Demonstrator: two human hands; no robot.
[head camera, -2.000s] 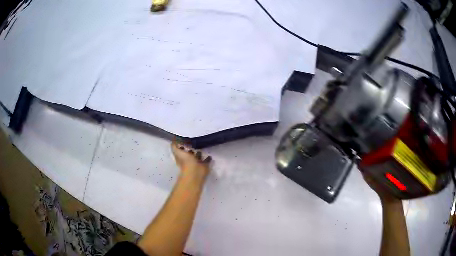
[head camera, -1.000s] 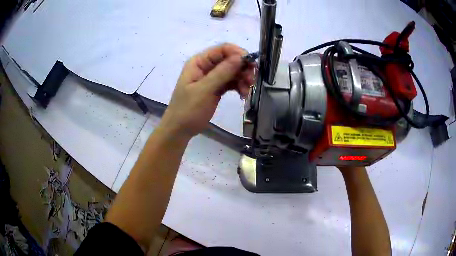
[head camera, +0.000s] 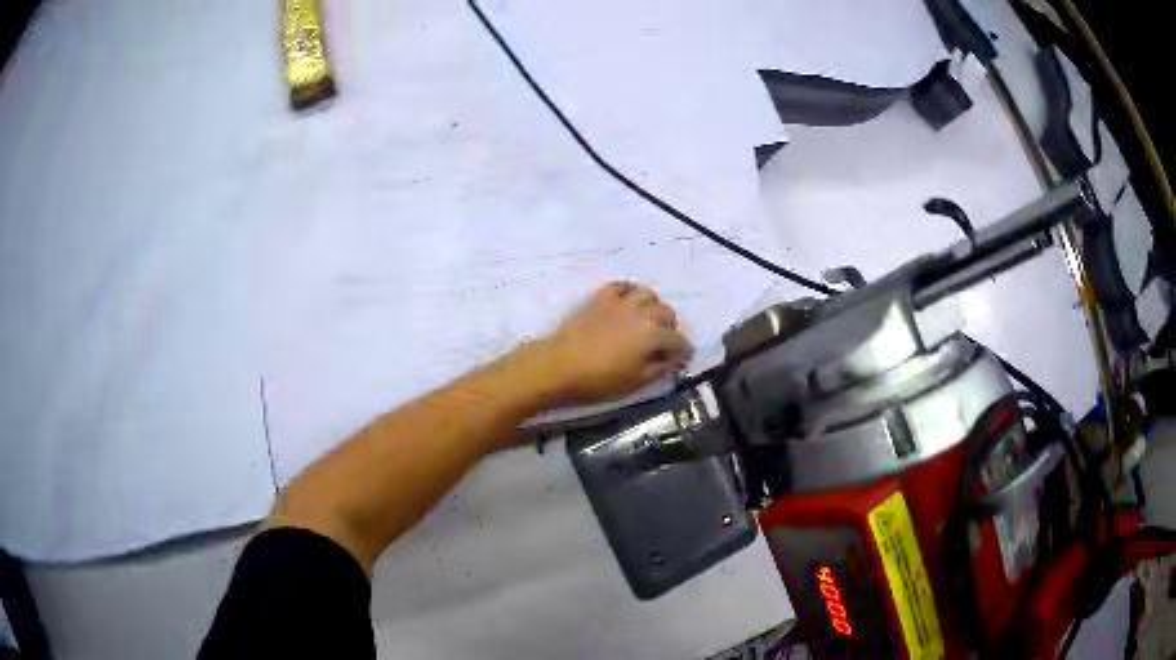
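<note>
The straight knife cutting machine (head camera: 890, 477) stands at the right, its red lit digits facing me. Its flat grey base plate (head camera: 664, 496) lies beside the near edge of the lay, with its front at the lay's edge. The white paper marker (head camera: 387, 206) covers the lay. My left hand (head camera: 626, 342) is above the paper by the machine's front, its fingers curled and blurred; whether it holds anything cannot be told. My right hand is not in view.
A gold-yellow cloth weight (head camera: 307, 52) lies on the paper at the top left. A black power cord (head camera: 600, 161) crosses the paper to the machine. Dark offcuts (head camera: 838, 101) lie at the upper right, near a metal rail (head camera: 1090, 310).
The machine has turned and moved lower in the picture, its tubes now pointing to the upper right. My left hand has left the tubes and is low over the paper. My right forearm has gone from view.
</note>
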